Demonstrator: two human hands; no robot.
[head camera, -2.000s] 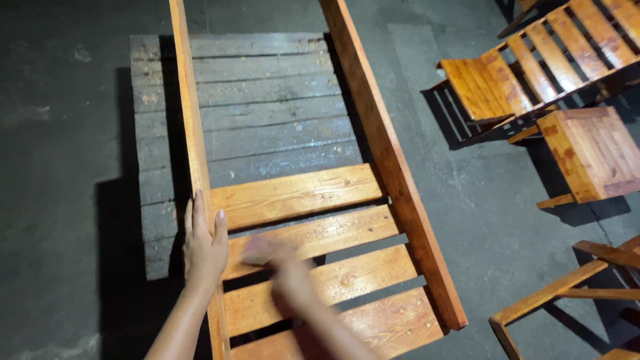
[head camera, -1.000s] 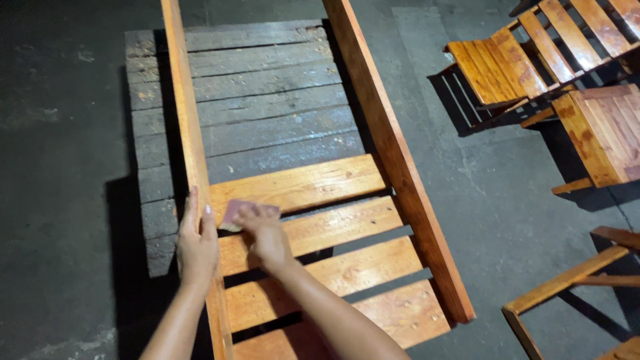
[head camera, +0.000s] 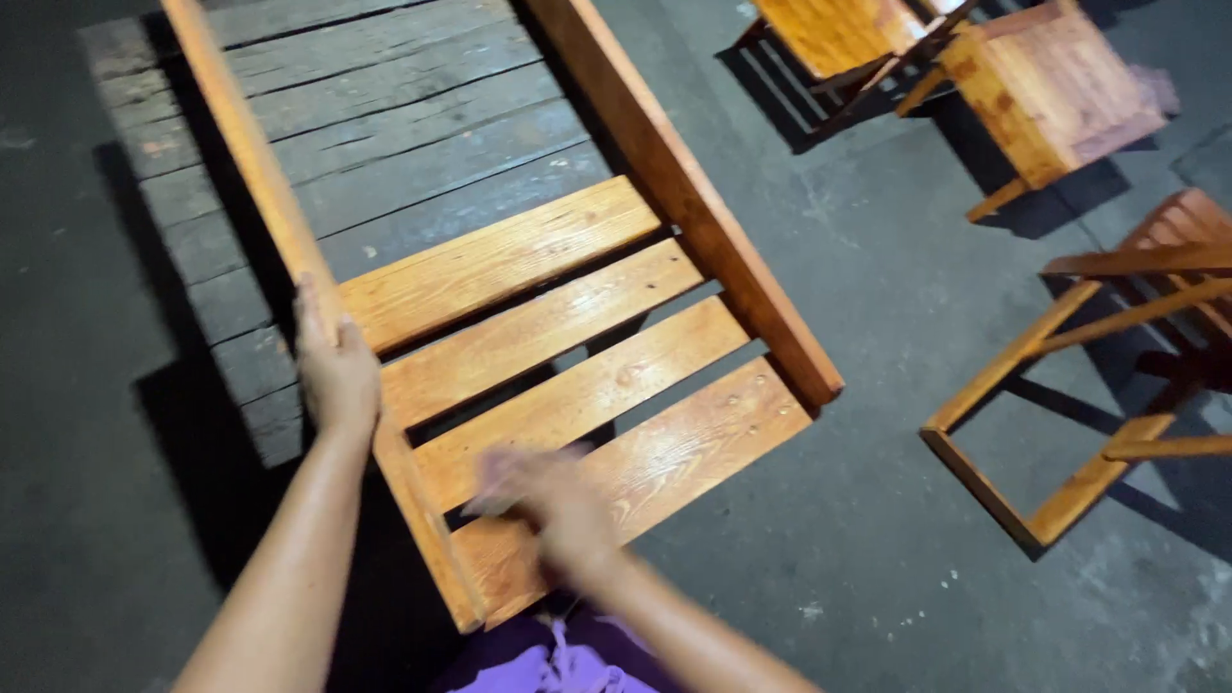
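Note:
A wooden frame with two long side rails and several varnished slats (head camera: 626, 371) rests on a weathered plank platform (head camera: 404, 115). Around the left side rail (head camera: 260, 183) is my left hand (head camera: 339, 371), its fingers along the outer face and thumb on top. My right hand (head camera: 568, 520), blurred by motion, holds a pinkish sheet, perhaps sandpaper or cloth (head camera: 510, 476), over the lower slats near the left rail. The right side rail (head camera: 693, 192) has neither hand on it.
On the dark concrete floor at the right stand a slatted wooden chair (head camera: 837, 38), a small wooden table or stool (head camera: 1054, 91) and another wooden chair frame (head camera: 1011, 385). Purple clothing shows at the bottom edge.
My right hand, with the pinkish sheet, has moved from the upper slats down to the lower ones. My left hand stays on the left rail. The view has shifted and tilted.

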